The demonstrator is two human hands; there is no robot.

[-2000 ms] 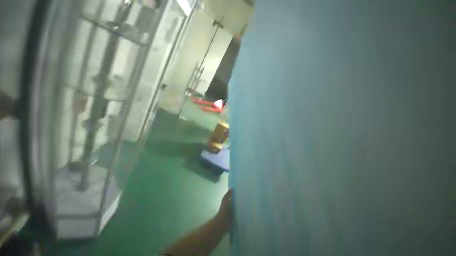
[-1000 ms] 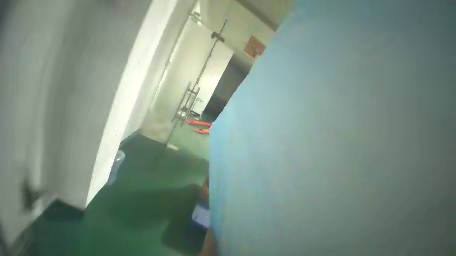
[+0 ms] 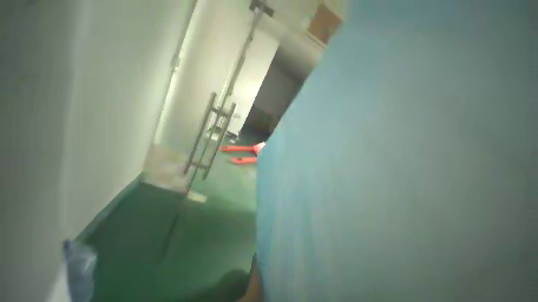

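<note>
A very large pale blue plastic bag fills the right half of the view, close to the camera, from the top edge to the bottom. A narrow strip of my left hand shows at the bottom edge, against the bag's left side, holding it. The fingers are hidden by the bag. My right hand is not in view. The bag's contents cannot be made out.
Ahead stand glass doors with long metal handles. Beyond are red-orange pallet jack forks on the floor and a brown box higher up. A pale wall runs along the left, with a bluish plastic item at its foot. The floor is green.
The glass doors and forks look nearer. The glass shelving on the left and the bluish-purple and yellow items on the floor have left the view. Less of my left arm shows; the bag is still held.
</note>
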